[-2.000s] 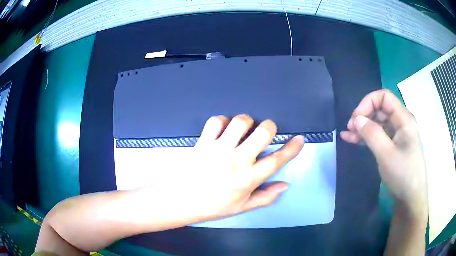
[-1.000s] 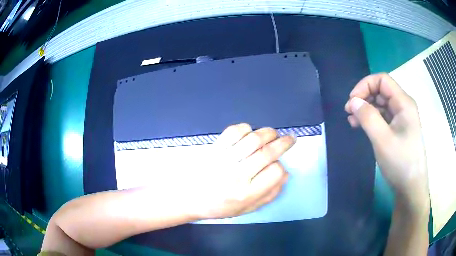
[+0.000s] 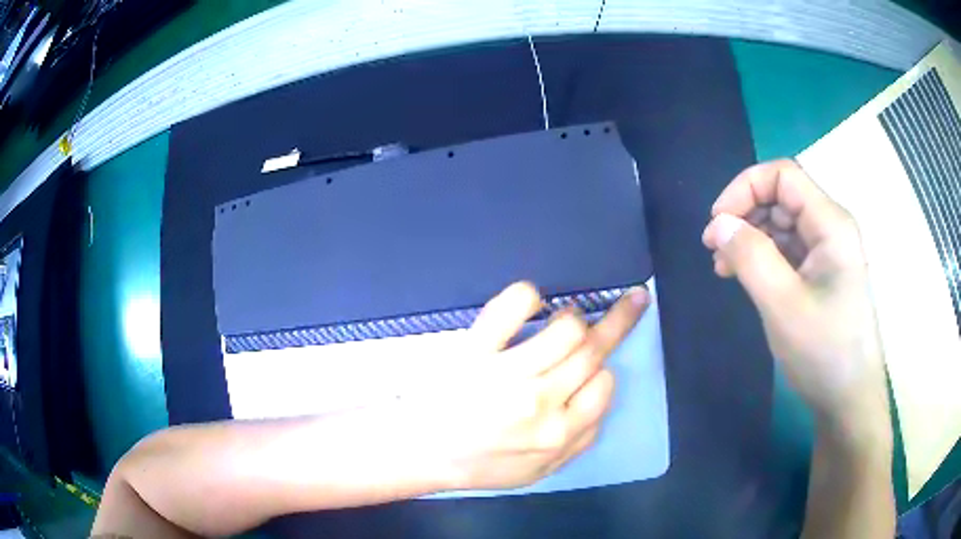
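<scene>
The cover panel (image 3: 422, 232) lies on a black foam pad (image 3: 690, 137), slightly tilted, dark-grey half away from me and silver-white half near me. An adhesive strip (image 3: 390, 328) with diagonal stripes runs along the seam between the halves. My left hand (image 3: 553, 390) lies over the silver half, its index fingertip on the strip near the right end; it covers part of the strip. My right hand (image 3: 785, 247) is raised right of the panel, fingers curled, thumb and index tips together; whether it holds anything small cannot be told.
A cream liner sheet (image 3: 875, 200) with black strips lies at the right. A display cable (image 3: 337, 158) with a pale end lies beyond the panel's far edge. A pale metal rail (image 3: 422, 53) crosses the back. A neighbouring black pad (image 3: 47, 295) is at the left.
The panel and pad appear shifted left and the panel more tilted in view. My left fingertips have moved along the strip to near its right end. My right hand stays raised, slightly further left.
</scene>
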